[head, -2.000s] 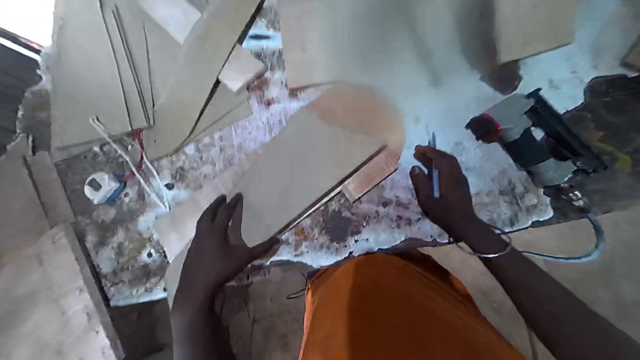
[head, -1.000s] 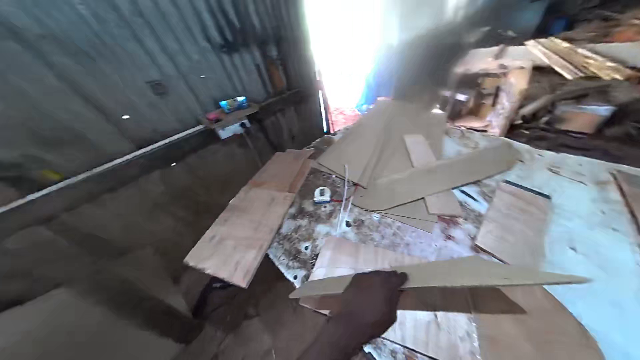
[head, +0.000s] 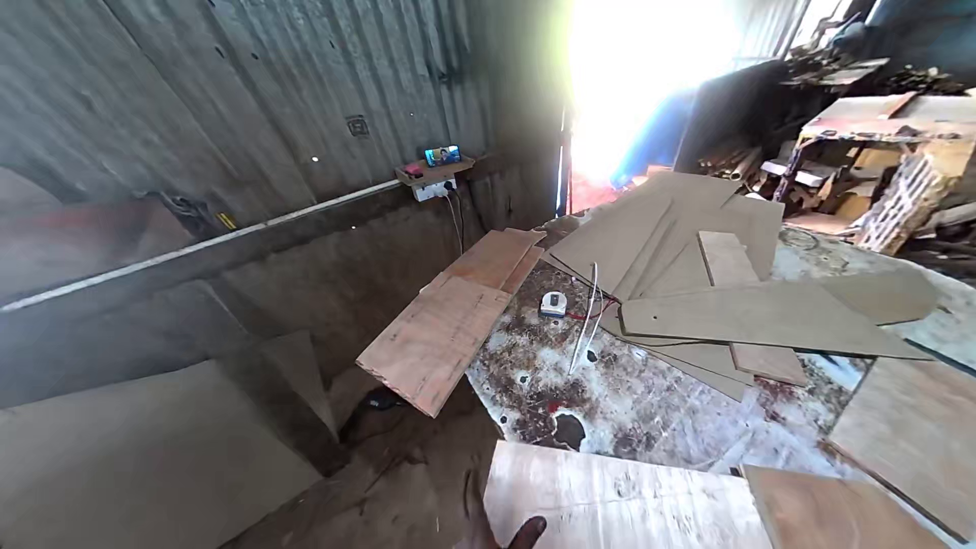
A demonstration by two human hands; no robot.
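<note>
At the bottom edge, my left hand (head: 499, 526) is partly in view, its thumb lying over the left end of a pale plywood board (head: 625, 496); the rest of the hand is cut off. Whether the fingers grip the board cannot be told. A browner wooden panel (head: 831, 507) adjoins it on the right. My right hand is outside the view. Farther up the worktable (head: 610, 404) lie a white tape measure (head: 553, 304), a thin white strip (head: 585, 320) and a stack of thin grey-brown sheets (head: 671, 221) with a long tapered piece (head: 755, 313) on top.
Plywood pieces (head: 442, 328) overhang the table's left edge. A large sheet (head: 152, 450) leans at lower left. On the corrugated metal wall, a small shelf (head: 435, 169) holds a lit phone (head: 443, 156). Another plywood panel (head: 915, 435) lies at right, and a cluttered rack (head: 877, 160) stands beyond.
The view has swung up and left. One second ago my left hand held a long thin sheet above the boards; now it is at the pale board's left end. The right hand has left view.
</note>
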